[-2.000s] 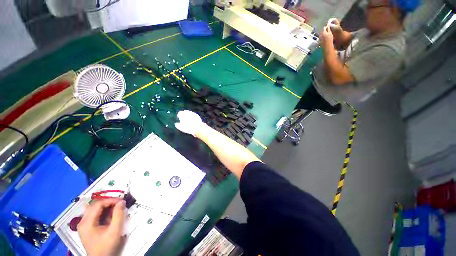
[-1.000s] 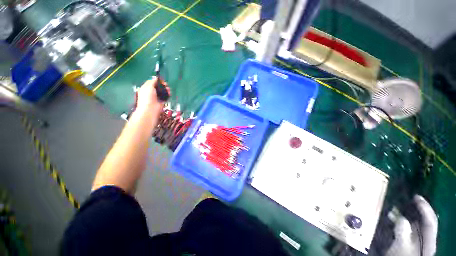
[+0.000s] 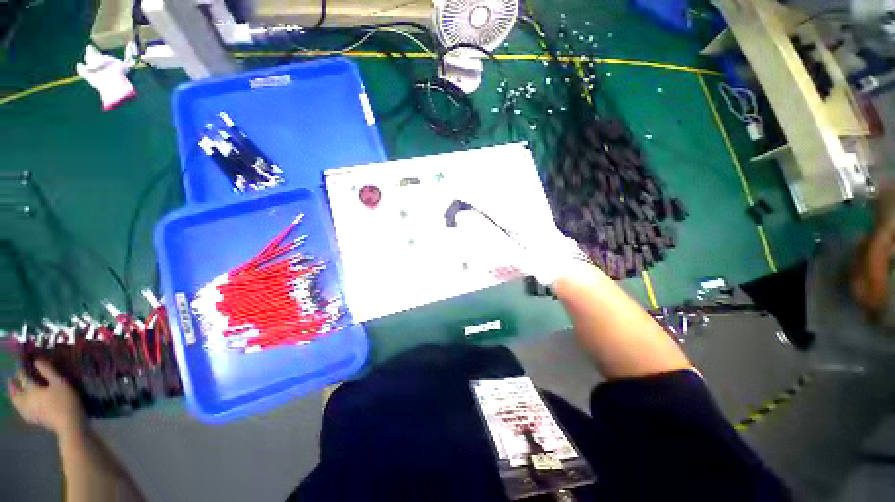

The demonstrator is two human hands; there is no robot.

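One black cabled module point(image 3: 455, 212) is over the white fixture box point(image 3: 437, 265). Its thin cable runs to my gloved right hand point(image 3: 552, 259), closed on it at the box's right edge; the fingertips blend into the white surface. My bare left hand point(image 3: 47, 394) is at the left end of the row of modules with leads point(image 3: 123, 371), its fingers against the dark end pieces; whether it grips one is unclear. Red lead wires point(image 3: 265, 299) lie in the lower blue tray point(image 3: 280, 387). Black lead wires point(image 3: 238, 155) lie in the upper blue tray point(image 3: 324, 108).
A heap of black modules point(image 3: 618, 201) lies right of the box, cables spreading behind it. A desk fan point(image 3: 478, 18) and coiled black cable point(image 3: 447, 108) are behind the box. A white glove point(image 3: 106, 76) lies back left. Part of another person point(image 3: 868, 279) shows at right.
The view has swung back from the left. My left hand has lowered to the module row from above it. My right hand has moved from beyond the box onto its right edge, with a module now there.
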